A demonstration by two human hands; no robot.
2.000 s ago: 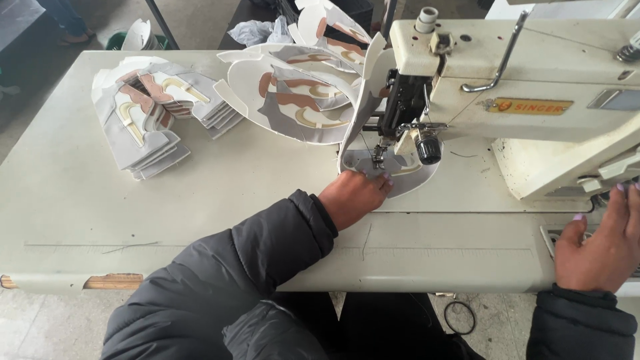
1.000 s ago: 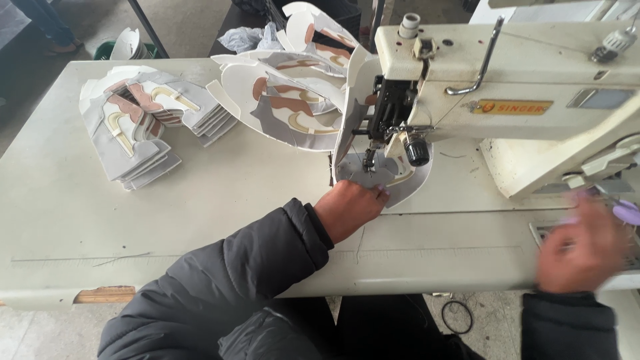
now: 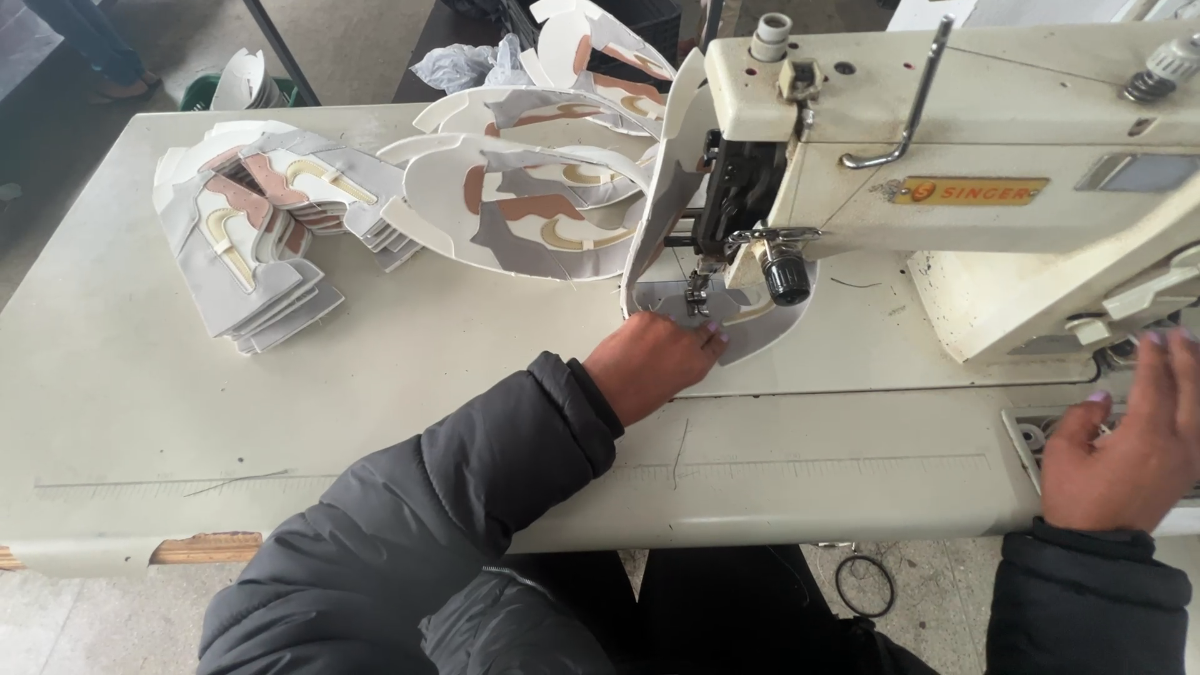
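Note:
A grey and white shoe upper piece (image 3: pixel 764 330) lies under the presser foot (image 3: pixel 696 294) of a Singer sewing machine (image 3: pixel 975 112). My left hand (image 3: pixel 652 364) rests on its near edge, just in front of the foot; whether the fingers pinch it is hidden. One side of the piece stands up left of the needle area. My right hand (image 3: pixel 1120 441) is raised with fingers apart near the base of the machine's pillar, holding nothing visible. Further shoe uppers (image 3: pixel 553 211) stand curved behind and left of the machine head.
A stack of shoe upper pieces (image 3: pixel 253 225) sits on the left of the table (image 3: pixel 141 403). A small tray with bobbins (image 3: pixel 1029 439) is beside my right hand. Behind the table are a plastic bag (image 3: pixel 469 66), a green basket (image 3: pixel 199 92) and part of a person (image 3: pixel 94 42).
My right hand has moved about near the pillar base, blurred one second ago. My left hand stays at the piece by the presser foot.

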